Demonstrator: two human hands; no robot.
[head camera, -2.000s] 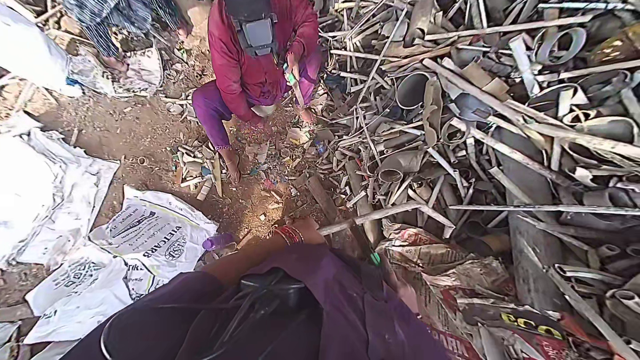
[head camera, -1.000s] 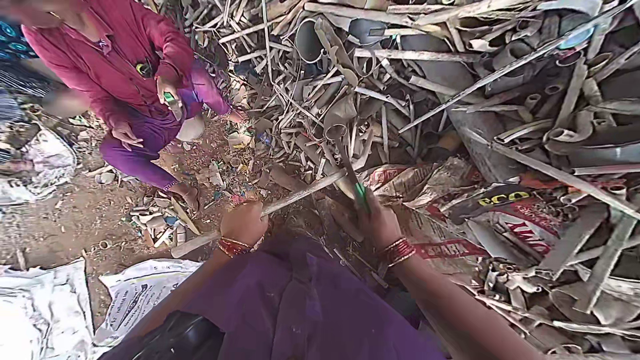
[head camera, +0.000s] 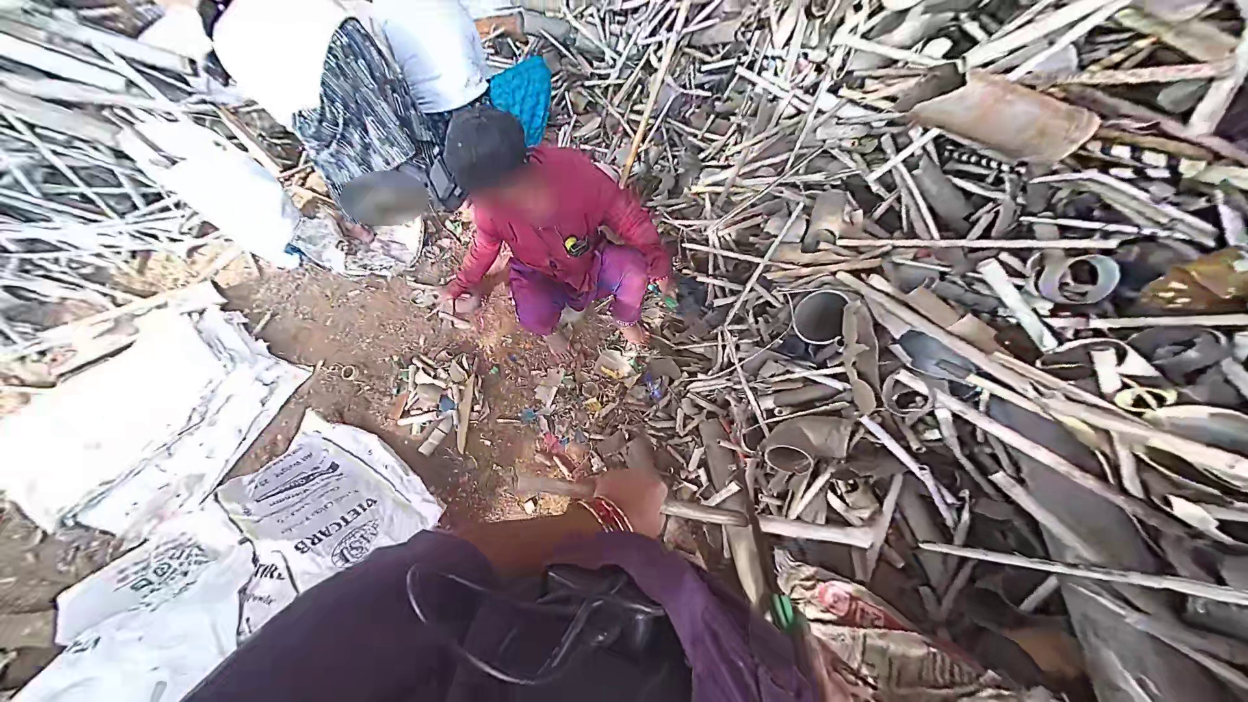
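My left hand (head camera: 632, 499), with red and gold bangles at the wrist, is closed around a long, pale pipe or stick (head camera: 814, 529) at the lower middle. The piece lies roughly level, reaching out on both sides of the fist. Right of the hand, a long narrow tool (head camera: 749, 561) with a green part (head camera: 783, 611) near its lower end stands steeply across the piece; whether they touch cannot be told. My right hand is not visible; purple cloth covers the area below the green part.
A crouching person in a red top (head camera: 561, 219) is ahead, with others bending behind. Cut pipes and strips are heaped on the right around a wide grey pipe (head camera: 1121, 624). Printed white sacks (head camera: 331, 497) lie at left, small scraps (head camera: 434, 400) near the middle.
My right hand, seen on the green-handled tool one second ago, is now out of sight. My left hand still grips the long piece. The view has swung left and outward.
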